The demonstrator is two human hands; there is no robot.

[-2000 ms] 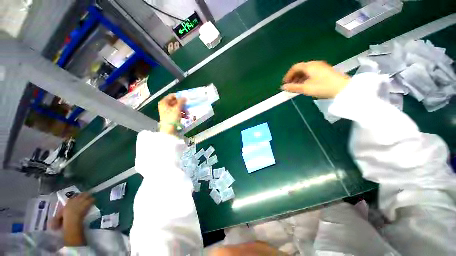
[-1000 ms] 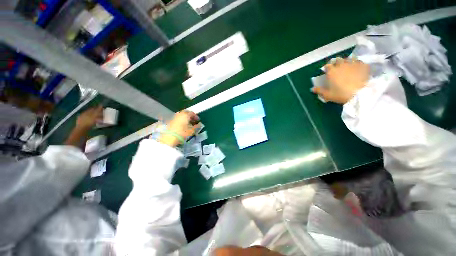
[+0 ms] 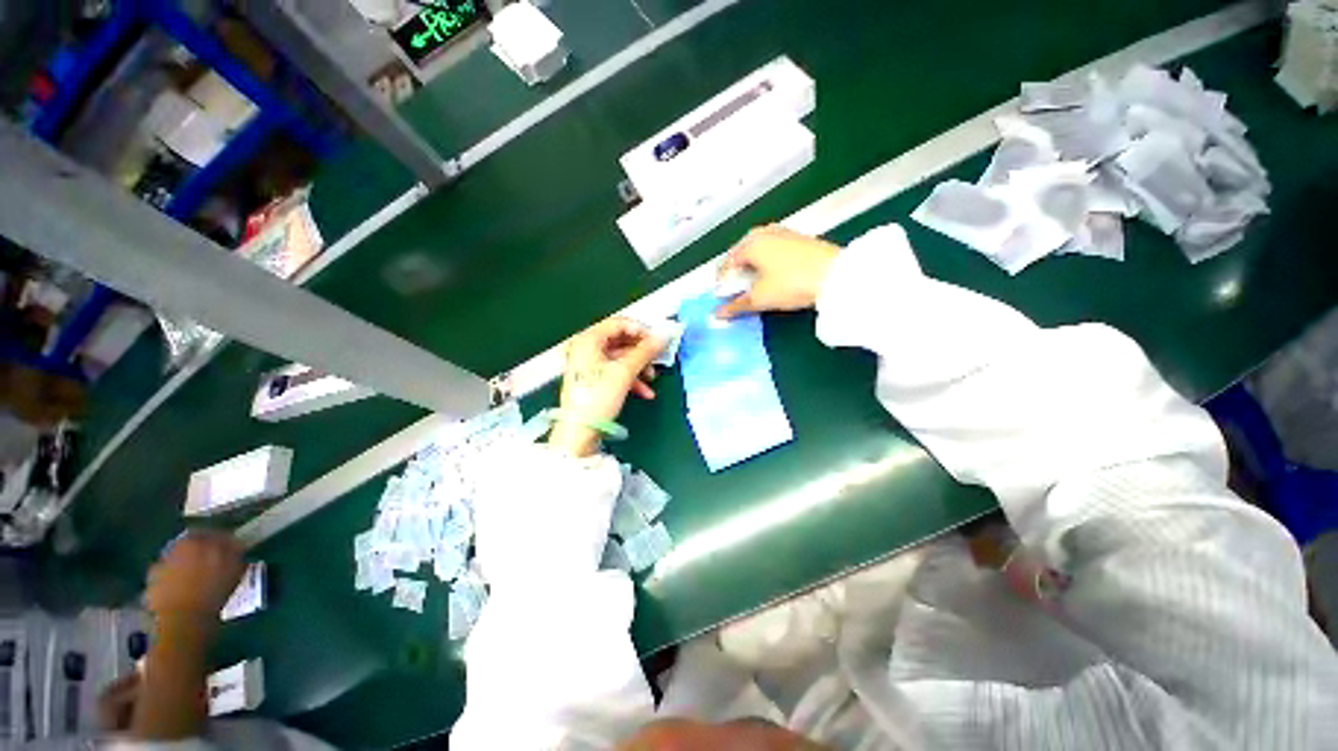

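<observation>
Blue cards (image 3: pixel 734 389) lie in an overlapping stack on the green bench in front of me. My right hand (image 3: pixel 785 273) is at the far end of the stack, its fingers closed on a small white piece, seemingly a packet (image 3: pixel 734 280), with the thumb over the top blue card. My left hand (image 3: pixel 599 379), with a green wristband, is just left of the cards. Its fingertips pinch a small pale packet (image 3: pixel 668 343) beside the stack. A loose pile of small packets (image 3: pixel 433 506) lies around my left forearm, which hides part of it.
Two white boxes (image 3: pixel 719 195) lie on the green conveyor beyond the edge rail (image 3: pixel 895 187); one shows a dark product picture. A heap of larger white packets (image 3: pixel 1174 154) is at far right. A grey post (image 3: pixel 264 272) crosses the left. A co-worker's hand (image 3: pixel 194 580) and boxes are at lower left.
My right hand has moved left from beside the white heap to the blue cards. My left hand has moved right from the small packets, now with one at its fingertips. The view has shifted.
</observation>
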